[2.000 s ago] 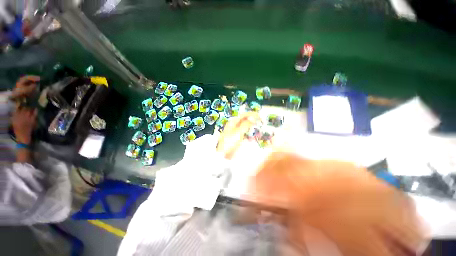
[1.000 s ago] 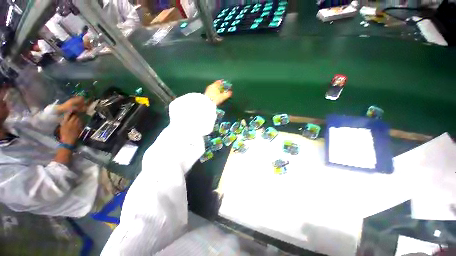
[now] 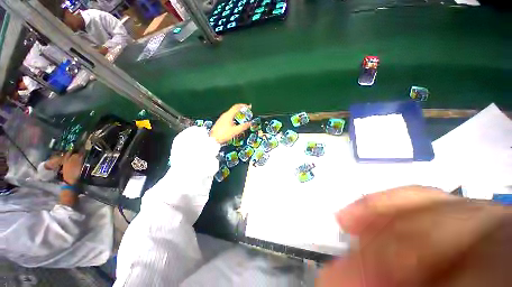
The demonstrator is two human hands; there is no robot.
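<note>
My left hand (image 3: 229, 126) reaches out over the group of units and holds one open watch case (image 3: 243, 115) between thumb and fingers. Several alike cases with teal rims and yellow-green patches lie below and right of it, such as one at the mat's top edge (image 3: 335, 126). Two more lie on the white mat, one (image 3: 315, 148) above the other (image 3: 305, 172). My right hand (image 3: 415, 235) is large and blurred at the lower right, cut off by the picture's edge; whether it holds anything cannot be told.
A dark blue box (image 3: 424, 134) with a white top stands beyond the white mat (image 3: 280, 213). White paper (image 3: 477, 146) lies right. A red-and-black object (image 3: 368, 70) and a lone case sit on the green surface. A coworker's hands and black tray (image 3: 109, 151) are left.
My left hand, holding a case, has come back from the green surface to the group of units. My right hand, out of view one second ago, is now at the lower right.
</note>
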